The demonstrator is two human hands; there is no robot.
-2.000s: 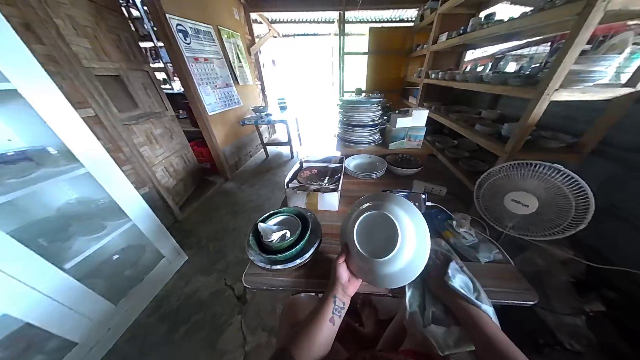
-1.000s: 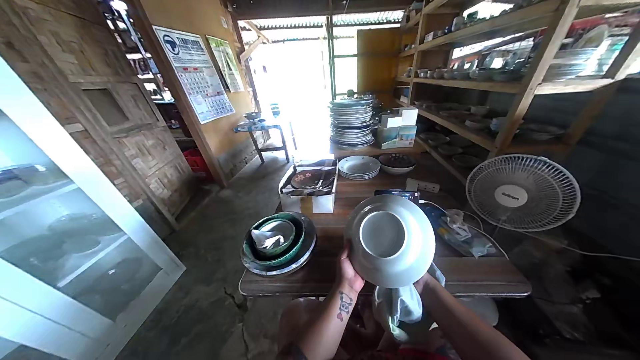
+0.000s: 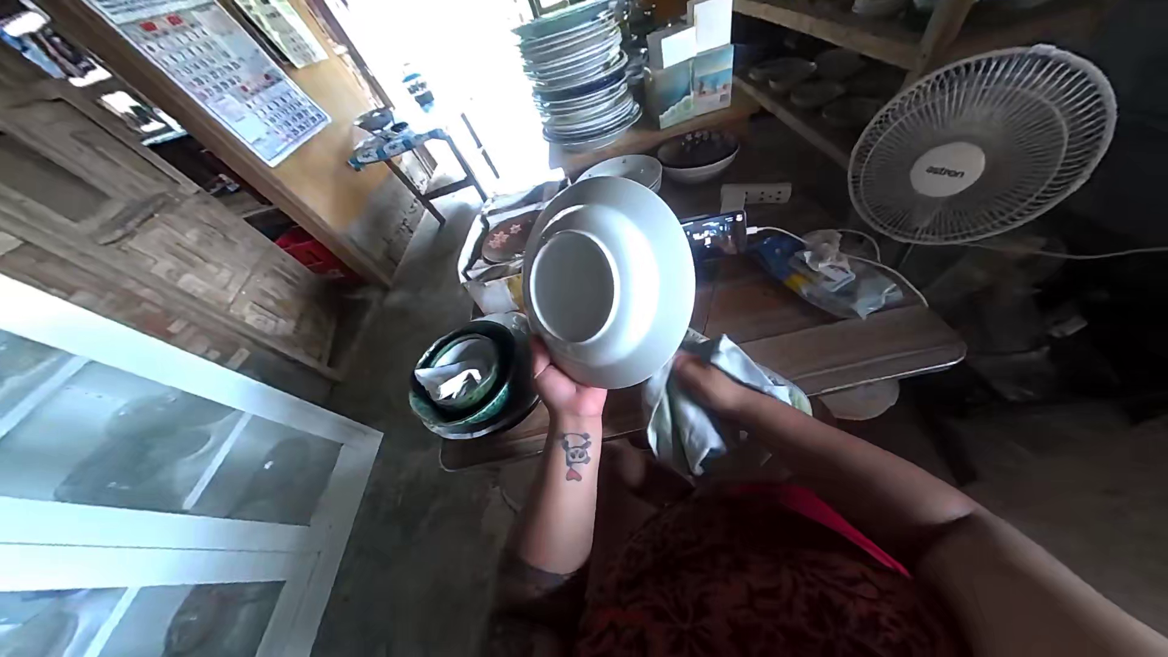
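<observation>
A white ceramic bowl [image 3: 648, 274] is tilted up with its underside and foot ring toward me. My left hand [image 3: 568, 385] grips its lower left rim, the fingers partly hidden behind it. In my right hand [image 3: 707, 388] is a bunched pale cloth [image 3: 684, 429], just below the bowl's lower right rim. Left of the bowl, nested green bowls [image 3: 497, 401] rest on a plate at the table's edge, with a crumpled white piece [image 3: 449, 381] inside the smallest.
The wooden table [image 3: 858, 351] also bears a phone [image 3: 716, 234], a power strip [image 3: 756, 194], a plastic bag [image 3: 844, 278], an open box [image 3: 493, 290] and a tall stack of plates [image 3: 584, 87]. A fan [image 3: 981, 151] stands right; a glass-paned cabinet [image 3: 182, 538] is at left.
The cloth and my right hand, close against the bowl's lower edge a second ago, are now a little apart from it at the right. My view has tilted down and turned.
</observation>
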